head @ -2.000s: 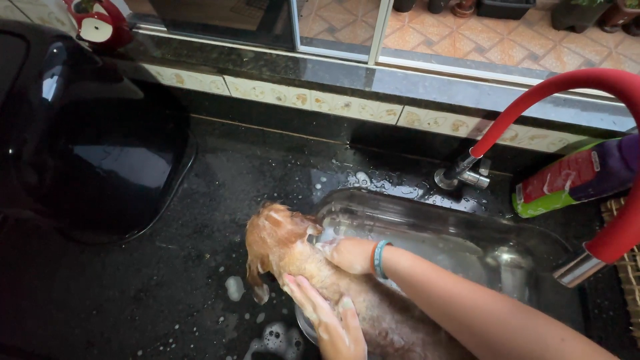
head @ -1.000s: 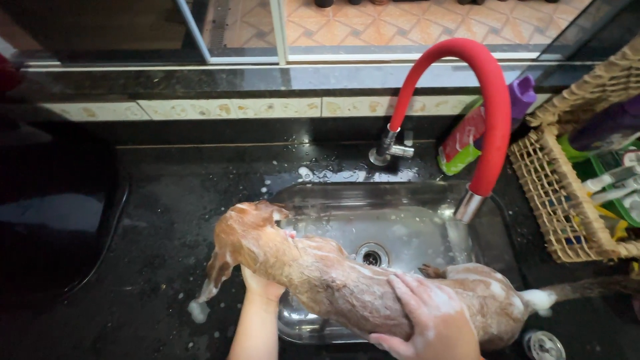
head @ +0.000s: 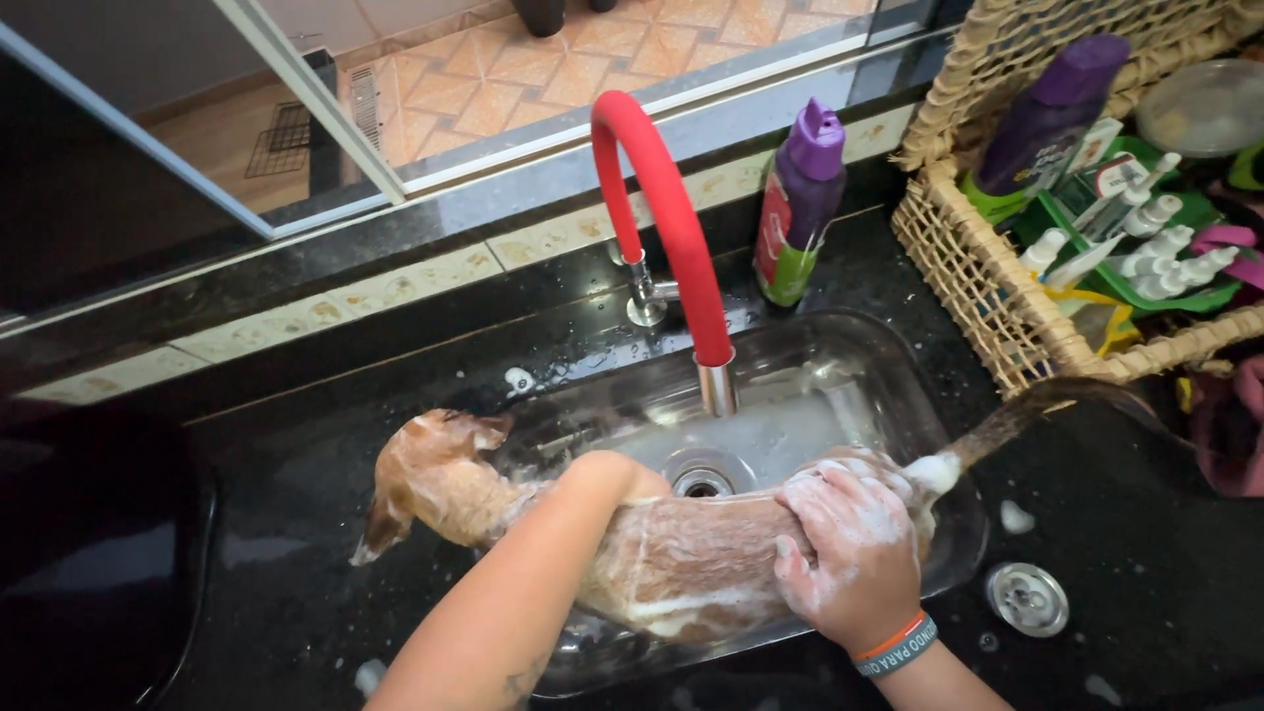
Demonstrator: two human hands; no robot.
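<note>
A small brown dog (head: 691,568), wet and lathered, stands in a stainless steel sink (head: 963,415), its head to the left over the sink's edge and its tail to the right. My left hand (head: 632,482) reaches across its back behind the shoulders; the fingers are hidden on its far side. My right hand (head: 854,543), covered in foam and with wristbands below it, lies on the dog's rump with the fingers spread. Beyond the dog, the red flexible faucet (head: 676,227) arches over the sink, its metal spout above the drain (head: 703,482).
A purple and green bottle (head: 798,202) stands behind the sink. At the right is a wicker basket (head: 973,281) holding bottles and a green tray. The metal sink strainer (head: 1027,599) lies on the black counter by the sink. A glossy black object (head: 99,553) stands at the left.
My left hand has moved from under the dog's chest to across its back. My right hand has moved along the back towards the tail. The view has turned.
</note>
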